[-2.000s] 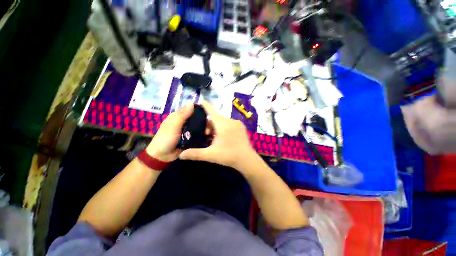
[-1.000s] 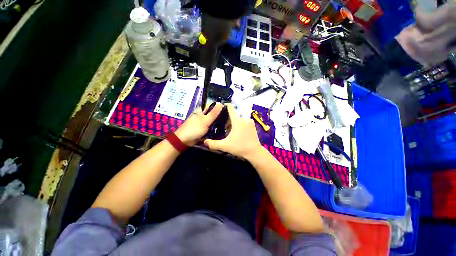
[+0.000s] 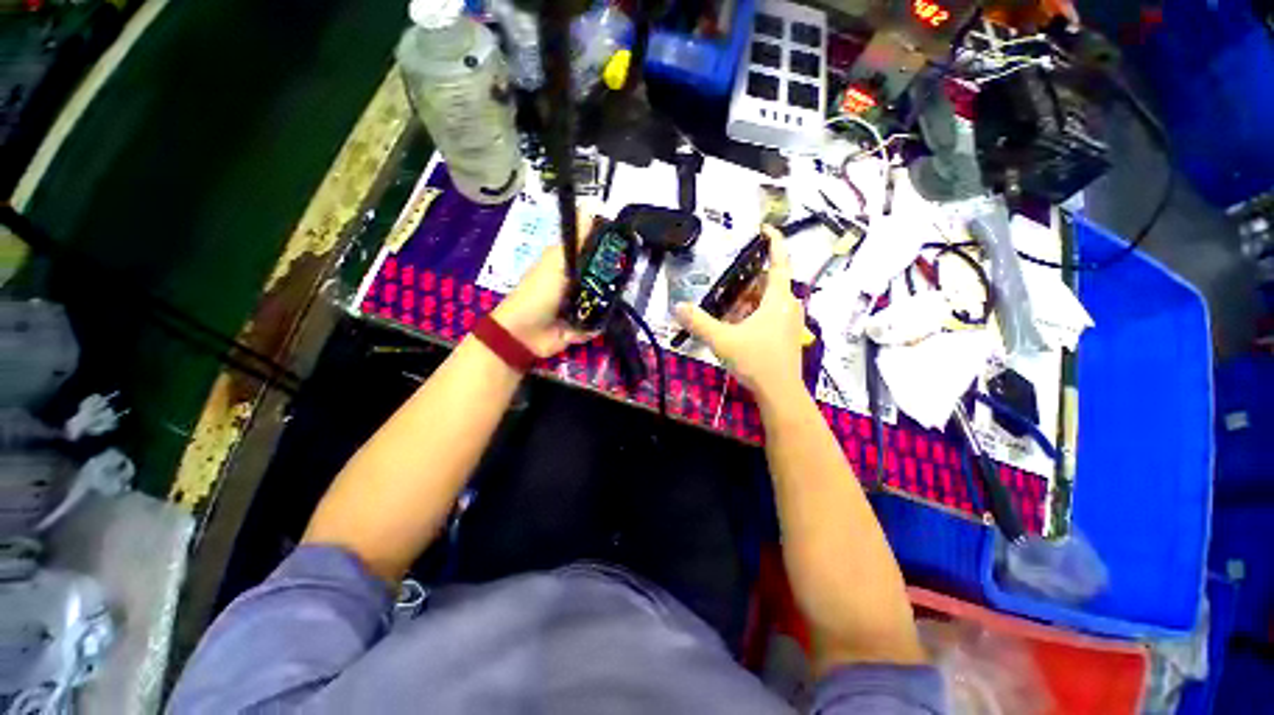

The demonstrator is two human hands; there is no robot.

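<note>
My left hand (image 3: 549,303) holds a black housing half with a circuit board (image 3: 606,273) showing inside it, above the front of the printed mat. A thin black cable (image 3: 651,342) hangs from that side toward my lap. My right hand (image 3: 762,330) holds the other housing half (image 3: 738,278), a dark oval shell, by its edges. The two halves are apart, with a gap between them. Another black object (image 3: 662,228) lies on the sheets just behind my hands.
A translucent bottle (image 3: 468,119) stands at the rear left. A white socket strip (image 3: 782,77) is at the rear. Wires and white paper (image 3: 933,366) lie on the right. A blue bin (image 3: 1148,419) is right of the bench, a red bin (image 3: 1069,657) below it. A dark blurred vertical tool hangs near my left hand.
The closed black unit is now in two parts. My hands have moved apart, one half in each, and the circuit board shows. The camera view has shifted, moving the bench within the picture.
</note>
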